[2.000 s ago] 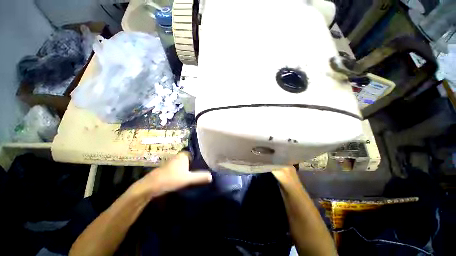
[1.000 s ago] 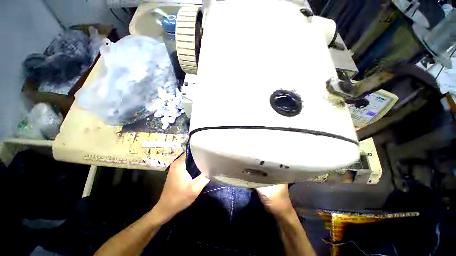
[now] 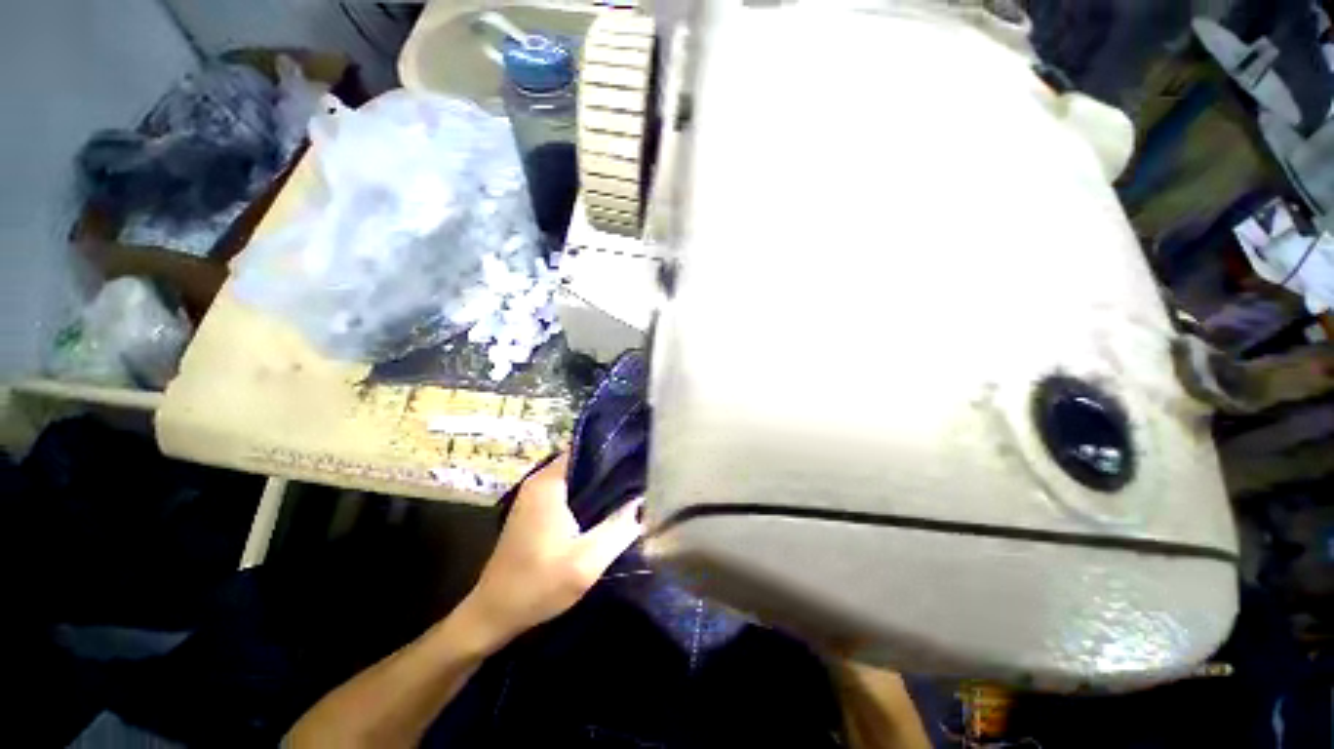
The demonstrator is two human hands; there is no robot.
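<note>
A dark denim garment (image 3: 688, 622) with pale seam lines lies over my lap and runs up under the left side of the cream-white sewing machine head (image 3: 878, 322). My left hand (image 3: 549, 549) grips a folded dark edge of it beside the machine head, thumb on top. My right hand is hidden under the machine head; only my right forearm (image 3: 885, 710) shows below it, so its grip cannot be seen. The needle area is hidden by the head.
A crumpled clear plastic bag (image 3: 395, 220) lies on the worn cream table (image 3: 220, 417), with small white bits (image 3: 512, 315) heaped beside it. A bottle with a blue cap (image 3: 539, 66) stands by the ribbed handwheel (image 3: 616, 125). A box of dark material (image 3: 190, 154) is far left.
The machine head looks larger and further right, and covers my right hand, which showed one second ago. More folded dark cloth shows above my left hand.
</note>
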